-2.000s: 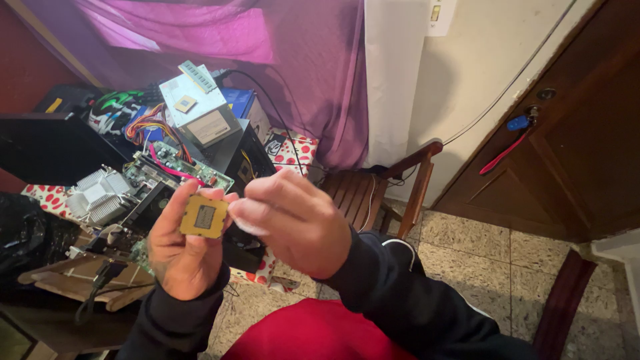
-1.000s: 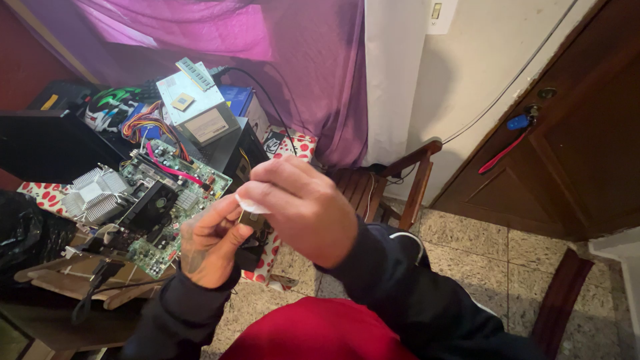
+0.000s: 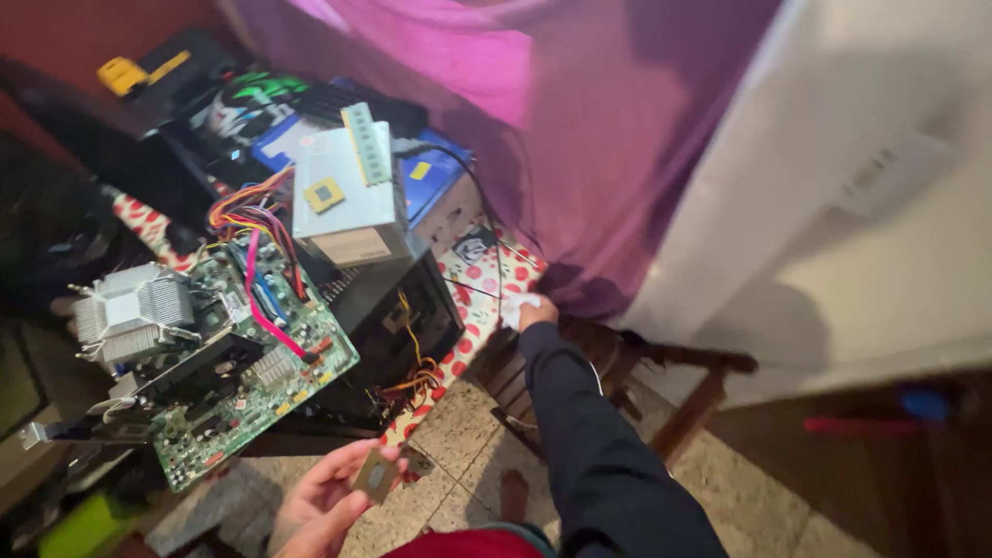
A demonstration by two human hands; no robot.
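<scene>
My left hand (image 3: pixel 333 488) pinches a square processor chip (image 3: pixel 377 474) by its edges, low in the view. Stretched out to the table's right corner, my right hand (image 3: pixel 539 312) is on a white cloth or tissue (image 3: pixel 519 308); its fingers are mostly hidden. A green motherboard (image 3: pixel 310 387) with a pink cable lies left of my left hand, an aluminium heatsink (image 3: pixel 136 306) at its far left. Behind it a metal power supply unit (image 3: pixel 333 225) carries another processor chip (image 3: pixel 324 195) and a RAM stick (image 3: pixel 366 145).
The power supply stands on a black computer case (image 3: pixel 422 310) with loose wires. Behind are a blue box (image 3: pixel 438 182) and a yellow-and-black tool case (image 3: pixel 167 70). A polka-dot tablecloth (image 3: pixel 473 271) covers the table. A wooden chair (image 3: pixel 697 395) stands right, below a purple curtain (image 3: pixel 589 139).
My right hand has left the chip and reached out to the table corner with the white cloth or tissue. My left hand still holds the chip. The view has shifted noticeably towards the table.
</scene>
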